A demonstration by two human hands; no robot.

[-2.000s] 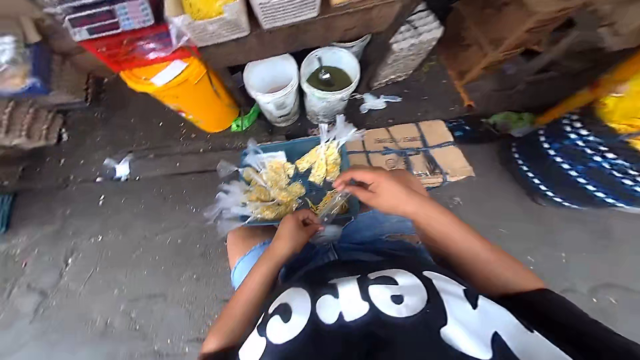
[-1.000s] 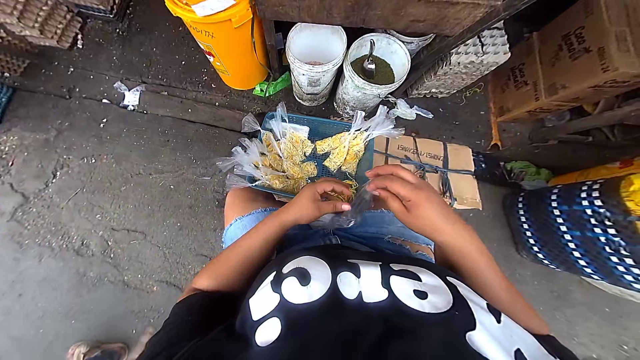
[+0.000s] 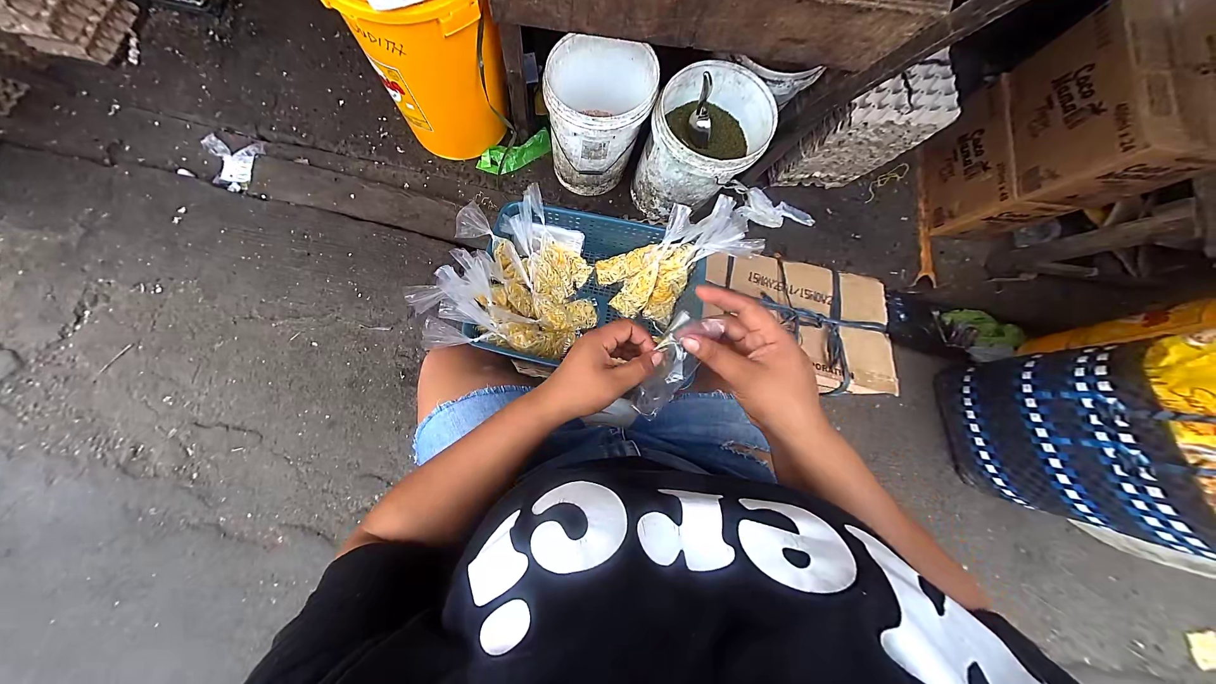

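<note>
Over my lap, my left hand (image 3: 608, 366) and my right hand (image 3: 755, 356) pinch a clear plastic bag (image 3: 655, 385) between them, fingertips close together. Its contents are hard to make out behind the fingers. Just beyond the hands lies a blue plastic basket (image 3: 613, 228) with a perforated bottom. On its left side is a heap of knotted clear bags of yellow, grain-like pieces (image 3: 546, 309). More such bags (image 3: 655, 275) lie at its right, their loose plastic ends pointing outward over the rim.
A flat cardboard box (image 3: 864, 304) tied with cord adjoins the basket. Behind stand two white buckets (image 3: 598, 95), (image 3: 684, 171), one holding green granules and a metal scoop (image 3: 701, 119), and a yellow bucket (image 3: 432, 85). A woven basket (image 3: 1064, 437) and cartons (image 3: 1073, 123) are at the right.
The hands have stayed together at the clear bag, and its plastic now hangs lower between them. The filled bags remain in the basket. The view has shifted.
</note>
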